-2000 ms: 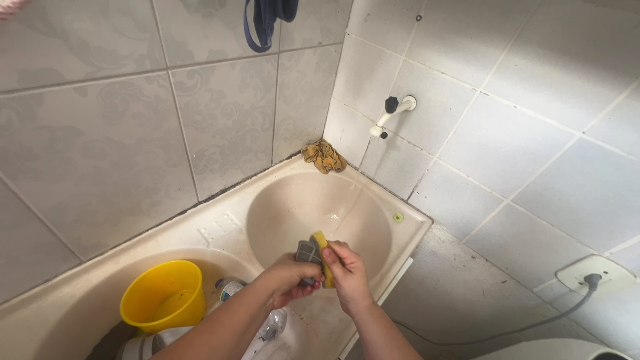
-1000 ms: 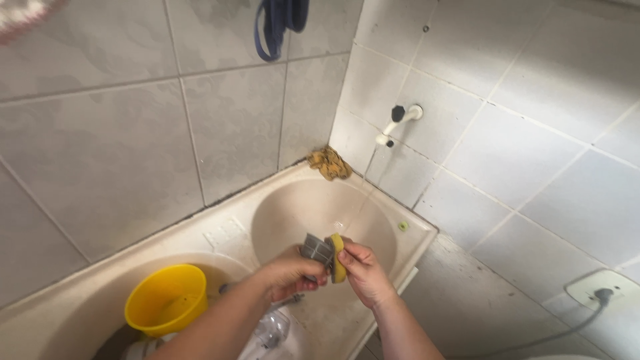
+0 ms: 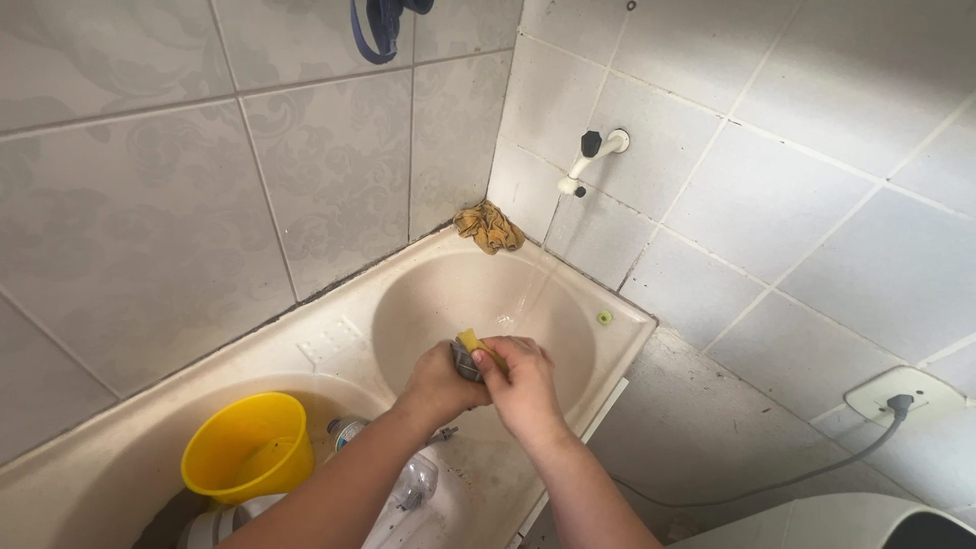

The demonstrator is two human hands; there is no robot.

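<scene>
Over the front of the round sink basin (image 3: 427,305), my left hand (image 3: 442,385) grips a small grey item with a grid of light lines (image 3: 466,361); what it is exactly I cannot tell. My right hand (image 3: 522,381) holds a yellow sponge (image 3: 470,340) against that grey item. Both hands touch or nearly touch each other, and the fingers partly hide the two things. Behind them a thin stream of water runs from the white wall faucet (image 3: 585,165) with a black knob into the basin.
A crumpled yellow-brown cloth (image 3: 489,227) lies in the sink's back corner. A yellow bucket (image 3: 248,448) and clear plastic bottles (image 3: 415,482) are at the left. A green ring-shaped bit (image 3: 605,317) rests on the right rim. A plug (image 3: 900,402) with a grey cord is at the right wall.
The hands stay together over the basin, while the sponge and grey item have changed their tilt. The grey item is more covered by the fingers than one second ago.
</scene>
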